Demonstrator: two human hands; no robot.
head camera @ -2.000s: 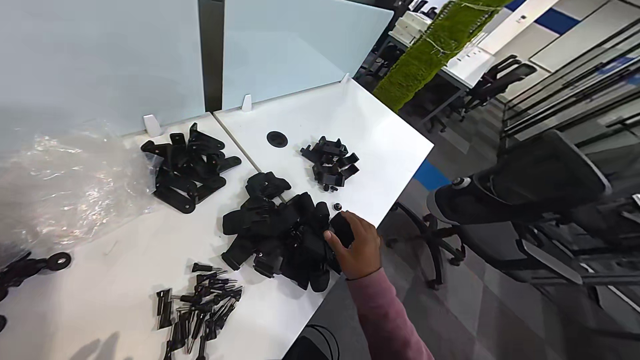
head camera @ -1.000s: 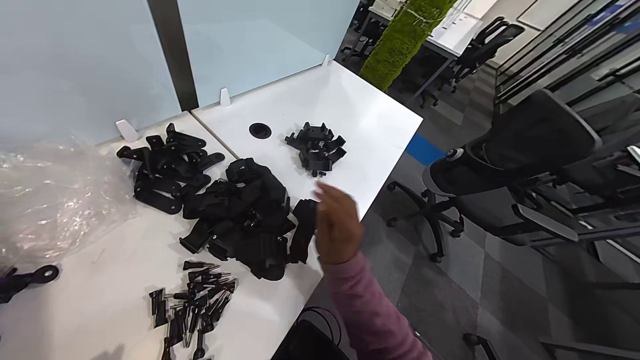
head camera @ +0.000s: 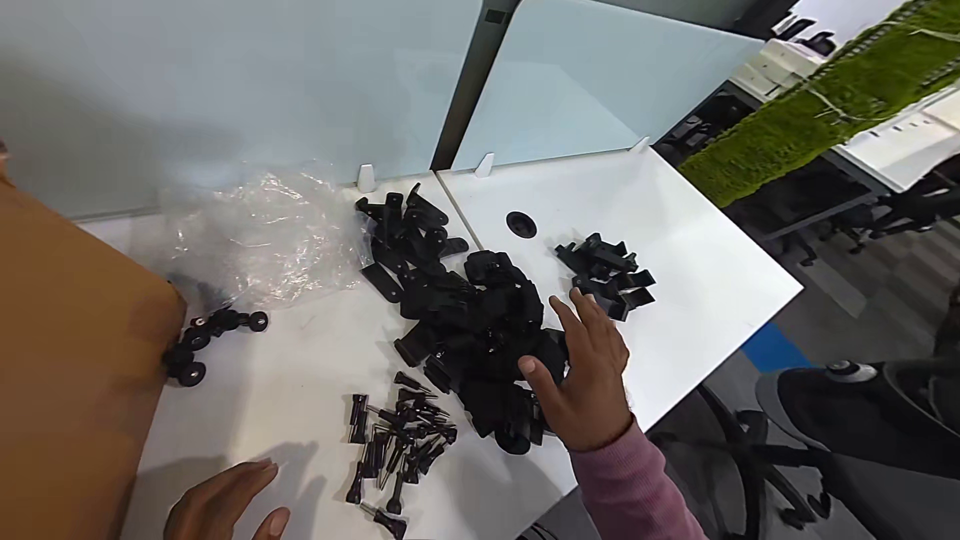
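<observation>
My right hand (head camera: 589, 375), fingers apart and holding nothing visible, is at the right side of a large heap of black plastic parts and straps (head camera: 487, 330). At the bottom left, my left hand (head camera: 225, 502) hovers over the white desk (head camera: 300, 390) with thumb and fingers apart. Between the hands lies a pile of black thumbscrews with metal shanks (head camera: 397, 435). Behind the large heap are flat black plastic arms (head camera: 409, 232). Black plastic clips (head camera: 607, 274) form a smaller pile to the right. Black jointed pieces with round knobs (head camera: 199, 341) lie at the left.
A crumpled clear plastic bag (head camera: 262, 240) lies at the back left, below a frosted partition (head camera: 247, 90). A brown cardboard surface (head camera: 67, 352) fills the left edge. The desk has a round black cable grommet (head camera: 521, 224). A black office chair (head camera: 862, 420) stands beyond the right edge.
My left hand has come into view at the bottom. My right hand, earlier beyond the heap's right edge, now has its fingers spread beside it. The view has swung left, showing the brown cardboard.
</observation>
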